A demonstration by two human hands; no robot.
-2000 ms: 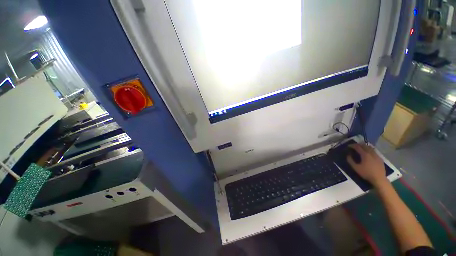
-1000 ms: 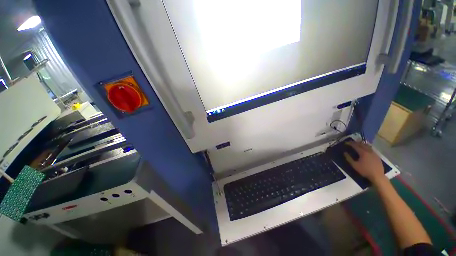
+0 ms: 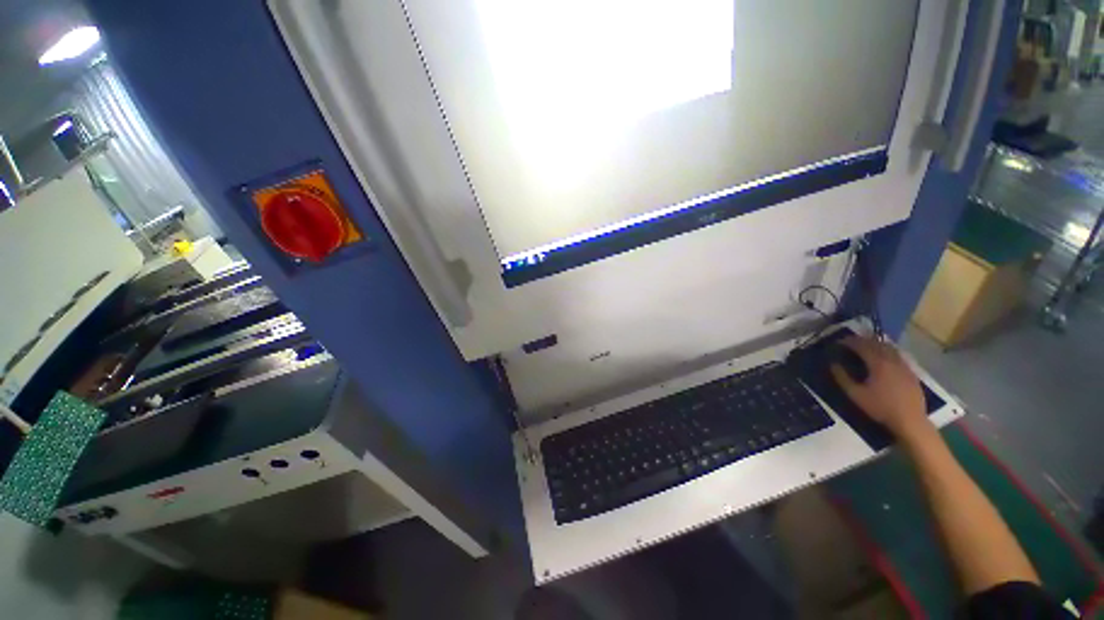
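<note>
My right hand (image 3: pixel 883 388) rests over the black mouse (image 3: pixel 846 362) on a dark pad, at the right end of the white pull-out shelf (image 3: pixel 726 497). The hand covers part of the mouse. The long black keyboard (image 3: pixel 690 438) lies on the shelf to the left of the pad. The large monitor (image 3: pixel 799 97) in the cabinet front above shows a bright white window. At the far left edge, a green PCB panel (image 3: pixel 51 458) stands tilted; what supports it cannot be told. My left hand is not in view.
A red rotary switch (image 3: pixel 304 225) sits on the blue post at the left. A conveyor table (image 3: pixel 206 454) with metal rails stands beyond it. At the right are a tan wooden box (image 3: pixel 975 291), a wire rack trolley (image 3: pixel 1035 200) and a red-edged green mat (image 3: pixel 987 521).
The view has shifted slightly. My right hand stays on the mouse with little visible movement. The monitor picture looks the same.
</note>
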